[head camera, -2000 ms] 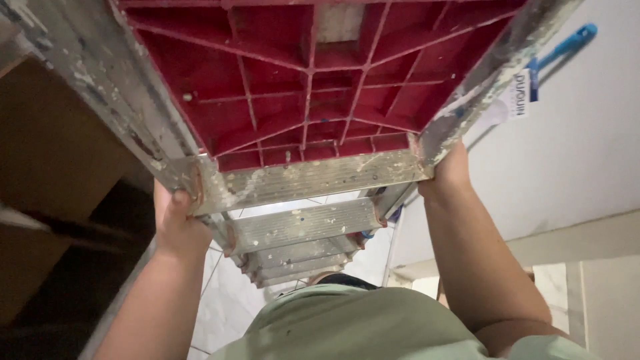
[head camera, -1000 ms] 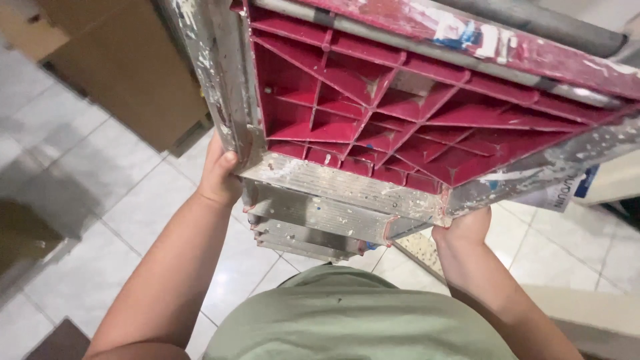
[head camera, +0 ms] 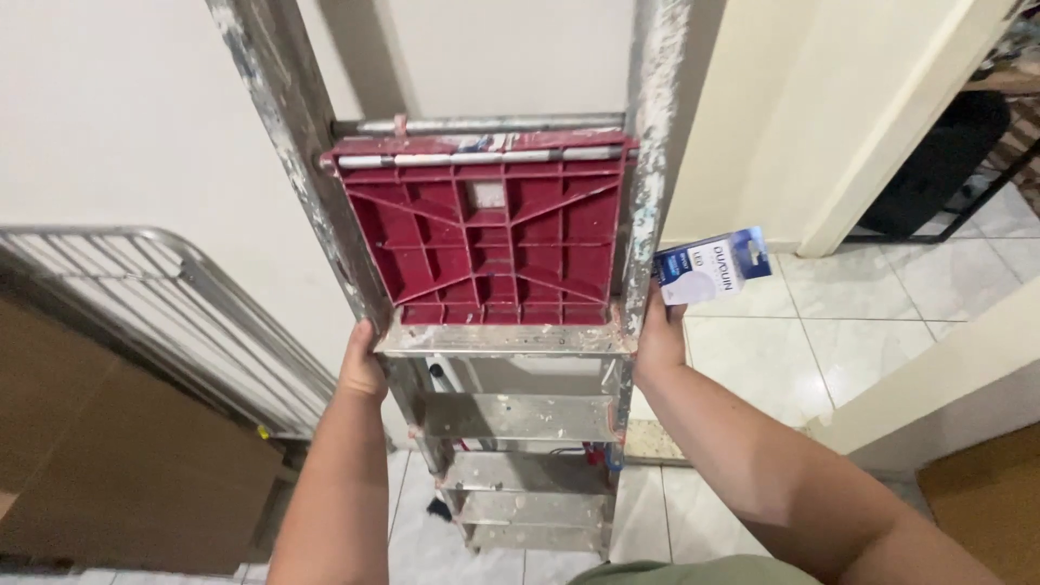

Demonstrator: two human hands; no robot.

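Observation:
A paint-spattered aluminium stepladder point(head camera: 504, 340) stands upright in front of me, its red ribbed plastic platform point(head camera: 487, 236) tilted up between the rails. My left hand point(head camera: 363, 361) grips the left rail beside the top step. On the opposite rail, my right hand point(head camera: 660, 337) is closed at about the same height, its fingers partly hidden. A blue and white LED bulb package point(head camera: 711, 266) sticks out by the right hand, its lower corner at the fingers; whether the fingers pinch it I cannot tell. Lower steps point(head camera: 520, 417) run down toward the tiled floor.
Left of the ladder, a metal rack or gate point(head camera: 175, 268) leans by the pale wall, with large brown cardboard point(head camera: 122, 439) in front. To the right are a doorway frame point(head camera: 902, 122), a stone threshold point(head camera: 650, 443) and a black object point(head camera: 934, 162) beyond. Brown cardboard lies at lower right.
The ladder, tilted close to my view before, now stands farther off and more upright, both hands still on its rails. The view has shifted strongly.

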